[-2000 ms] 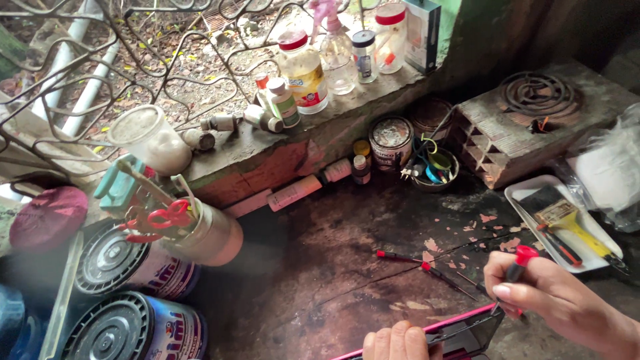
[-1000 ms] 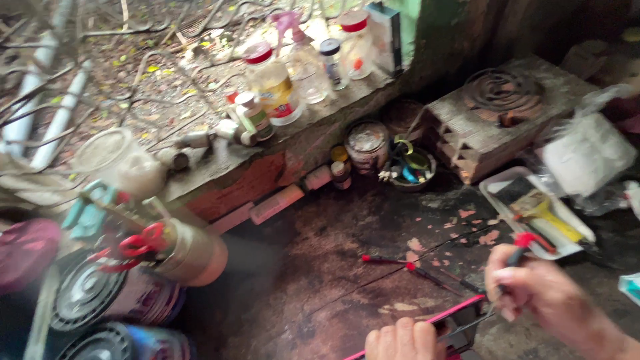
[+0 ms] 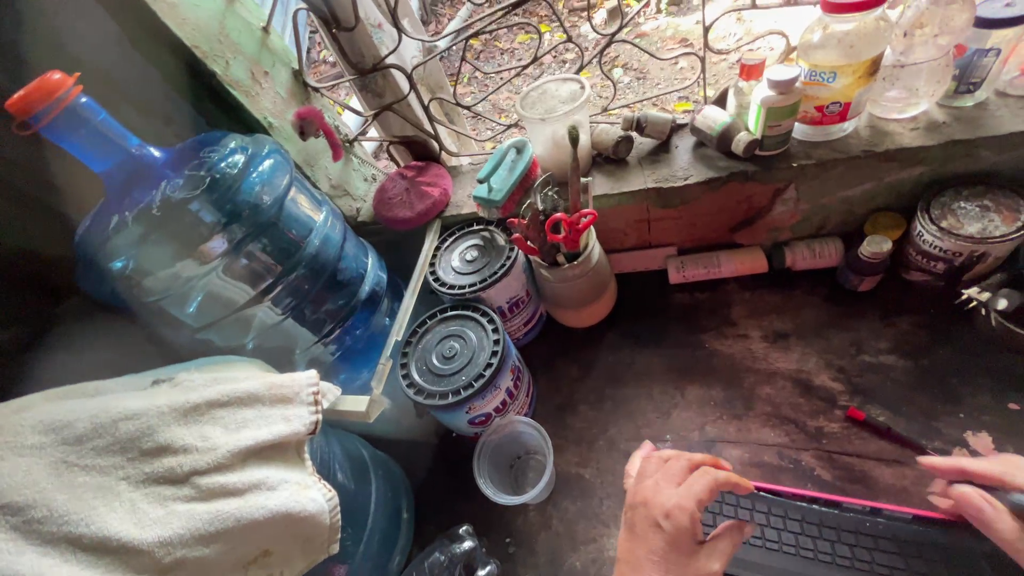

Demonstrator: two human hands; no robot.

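Note:
A laptop-style black keyboard [image 3: 816, 532] with a pink edge lies at the lower right, cut off by the frame. My left hand [image 3: 680, 508] grips its left end, fingers over the pink edge and thumb by the keys. Over the right part of the keyboard, my right hand [image 3: 980, 488] holds a dark-handled tool, probably a screwdriver, cut off by the frame's edge. A thin screwdriver [image 3: 888, 428] with a red end cap rests on the dark table just beyond the keyboard.
Left of the keyboard stand a clear plastic cup [image 3: 514, 462], lidded tubs [image 3: 452, 354] and a pot [image 3: 578, 280] with red-handled scissors. Large blue water jugs [image 3: 240, 248] and a cream towel [image 3: 160, 472] fill the left. Bottles [image 3: 840, 72] line the sill; a paint can [image 3: 964, 232] sits right.
The view has swung left, bringing the water jugs, towel and clear cup into sight. The keyboard's keys now show; both hands remain at its pink-edged body.

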